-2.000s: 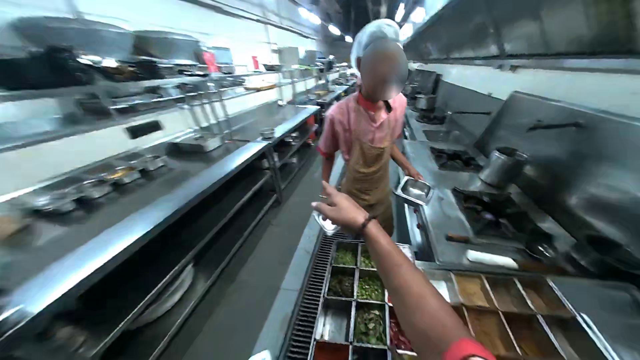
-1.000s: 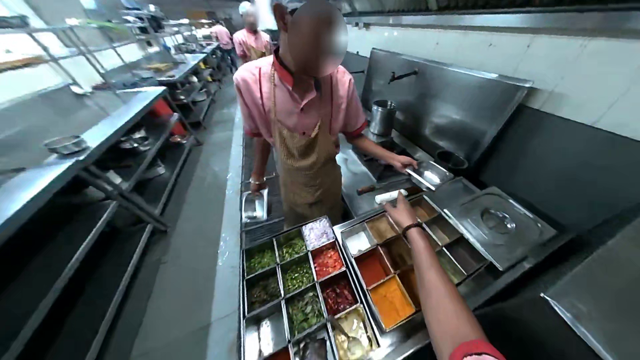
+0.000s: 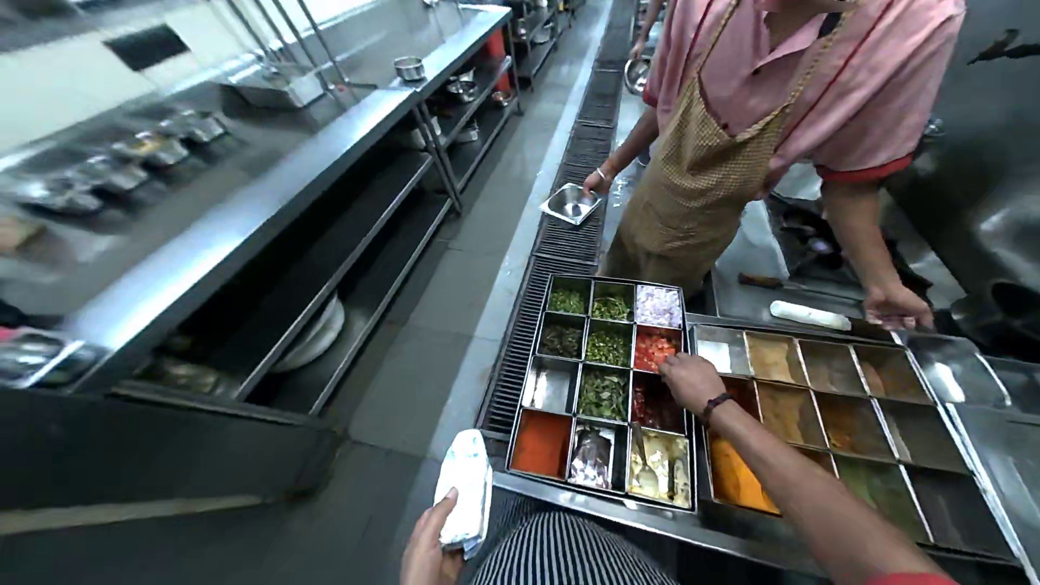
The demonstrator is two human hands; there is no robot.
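My left hand [image 3: 433, 540], at the bottom centre, holds a white folded cloth or packet [image 3: 465, 496] upright. My right hand [image 3: 691, 382] reaches in from the lower right, its fingertips at the compartment of chopped red vegetable, probably tomato [image 3: 652, 345]; whether they hold any is hidden. This compartment belongs to a steel tray [image 3: 520, 422] with chopped greens [image 3: 604, 392], chopped onion [image 3: 659, 305] and a red sauce or powder [image 3: 540, 443]. A spoon [image 3: 646, 475] stands in a pale food. Right of it, partly under my forearm, is a steel spice box [image 3: 967, 455] with yellow and brown powders.
A co-worker in an apron [image 3: 691, 187] stands across the trays, one hand holding a square steel pan [image 3: 571, 203]. A white-handled tool [image 3: 810, 315] lies behind the spice box, by the co-worker's other hand. A long steel counter [image 3: 268, 187] with shelves runs along the left, past a floor grate [image 3: 561, 244].
My right hand has moved from near the white-handled tool to the chopped red vegetable. My left hand and the white item have come into view. The view has swung.
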